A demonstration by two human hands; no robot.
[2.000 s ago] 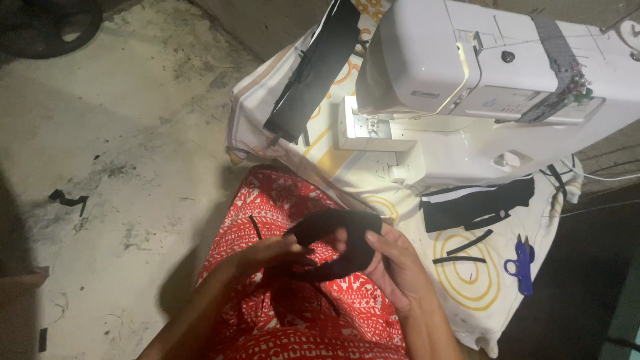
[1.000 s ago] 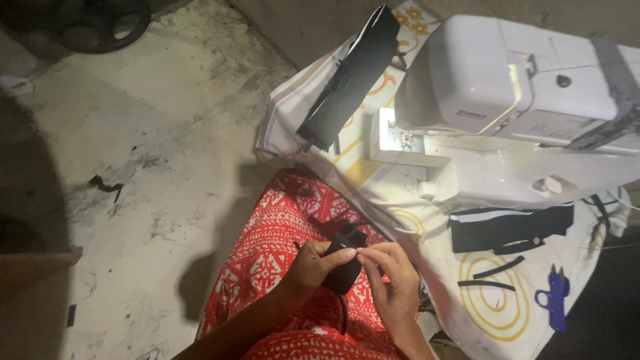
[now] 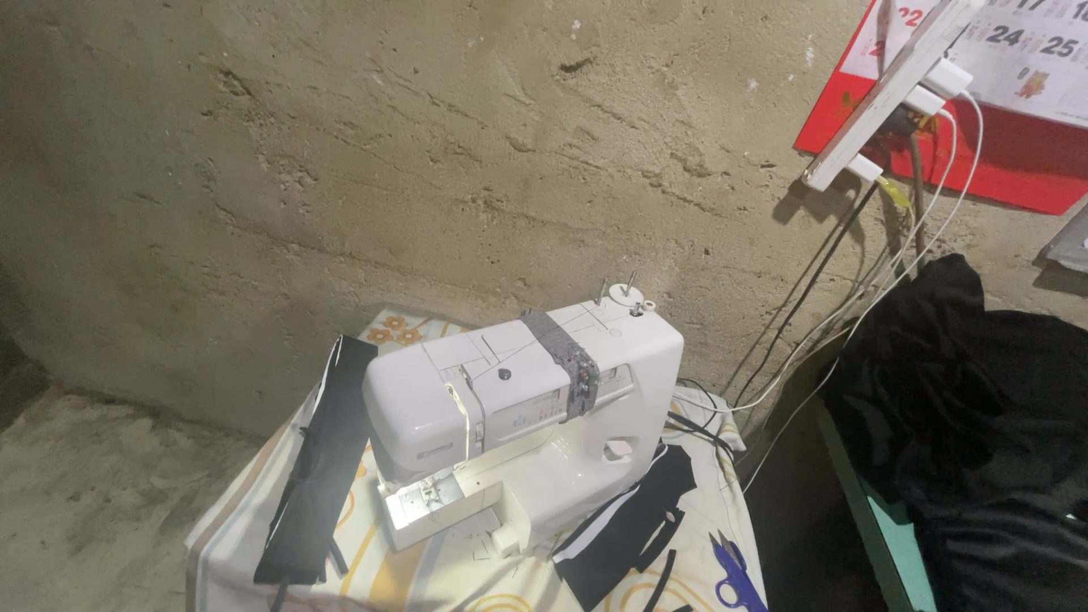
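Observation:
Neither of my hands is in the head view, and the black fabric piece held earlier is out of sight too. A white sewing machine (image 3: 544, 425) stands on a table with a patterned cloth (image 3: 229, 527), its lamp lit over the needle area. Around its arm is a grey band (image 3: 565, 361) stuck with pins. Left of the machine lies a long black fabric piece (image 3: 319, 476). Another black fabric piece (image 3: 625, 527) lies at its right front. Purple-handled thread snips (image 3: 735, 574) rest near the table's right edge, beside narrow black strips (image 3: 661, 582).
A rough plastered wall (image 3: 425, 170) rises behind the table. At upper right hang a power strip (image 3: 892, 93) with white plugs and cables, and a red-backed calendar (image 3: 1020, 161). Black cloth (image 3: 977, 425) is heaped on a green surface (image 3: 892, 544) at right.
The view has swung up toward the wall. Both hands, which were handling a small black fabric piece over the red patterned garment, have left the view.

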